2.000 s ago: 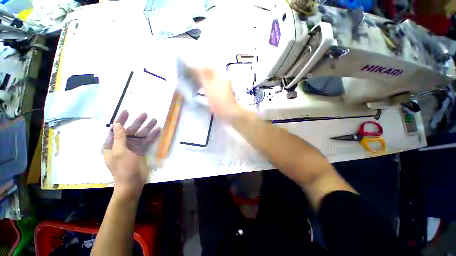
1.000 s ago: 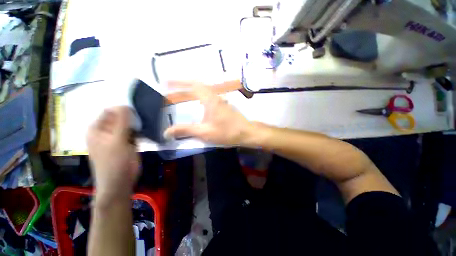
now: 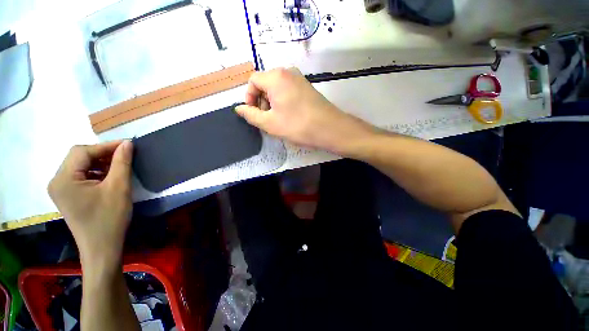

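Note:
A dark grey flap piece (image 3: 199, 147) with rounded lower corners lies over the clear template near the table's front edge. My left hand (image 3: 100, 184) pinches its upper left corner between thumb and fingers. My right hand (image 3: 294, 110) pinches its upper right corner. The orange-brown hinge strip (image 3: 171, 97) of the template runs just above the piece. Beyond it, black guide strips (image 3: 143, 21) form an open rectangle on the clear plastic. Part of the template hangs past the table edge.
Scissors (image 3: 470, 99) with red and yellow loops lie at the right. The needle plate (image 3: 300, 19) is at the top, with a dark piece (image 3: 423, 8) right of it. Pale pieces (image 3: 14, 74) lie at the far left. A red basket (image 3: 161, 275) stands below the table.
The dark piece has come down flat onto the template below the hinge strip, and both hands now pinch its upper corners. The view has shifted closer to the table's front.

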